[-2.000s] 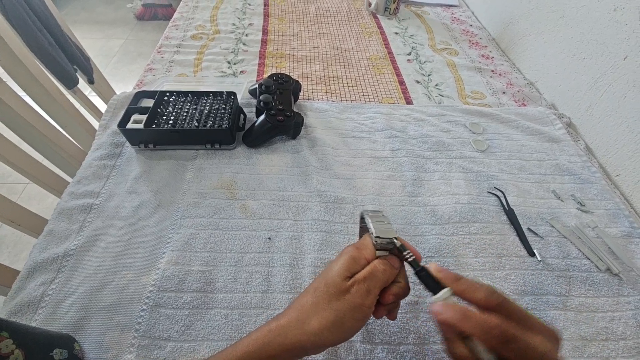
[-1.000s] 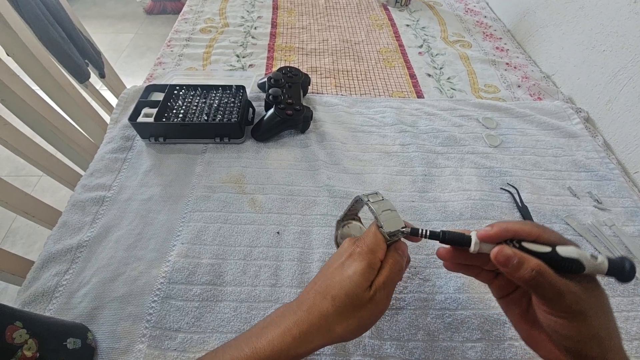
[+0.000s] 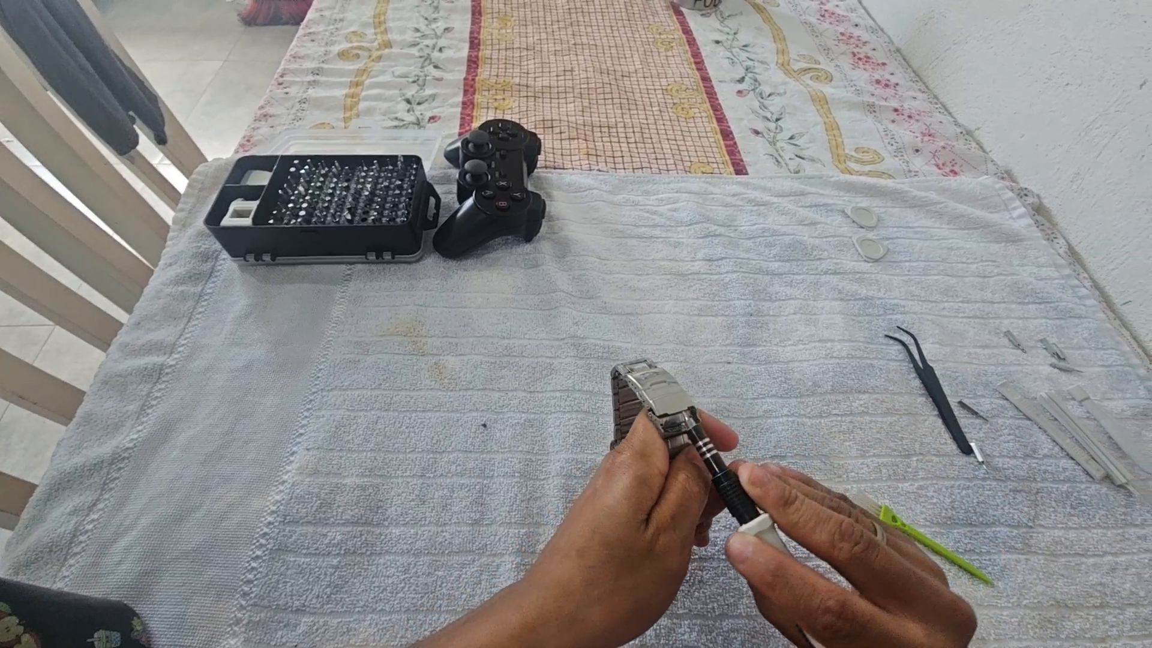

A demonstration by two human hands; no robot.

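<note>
My left hand (image 3: 630,522) grips a metal wristwatch (image 3: 661,391) by its link bracelet, above the towel. A precision screwdriver (image 3: 731,486) with a black shaft and pale collar is in my right hand (image 3: 846,558), between thumb and fingers. Its front end meets the edge of the bracelet near my left fingertips; the very tip is hidden. Most of the screwdriver's handle is covered by my right hand. A green-handled brush (image 3: 940,546) lies just beyond my right fingers.
Black curved tweezers (image 3: 936,396), small metal pieces (image 3: 1053,346) and flat pale strips (image 3: 1066,432) lie at the right. Two small whitish discs (image 3: 869,247) are farther back. A bit case (image 3: 324,202) and a black game controller (image 3: 495,189) stand at the back left on the towel (image 3: 450,360).
One second ago the screwdriver lay nearly level across the view; now it slopes down toward the lower right, and my right hand is closer to my left.
</note>
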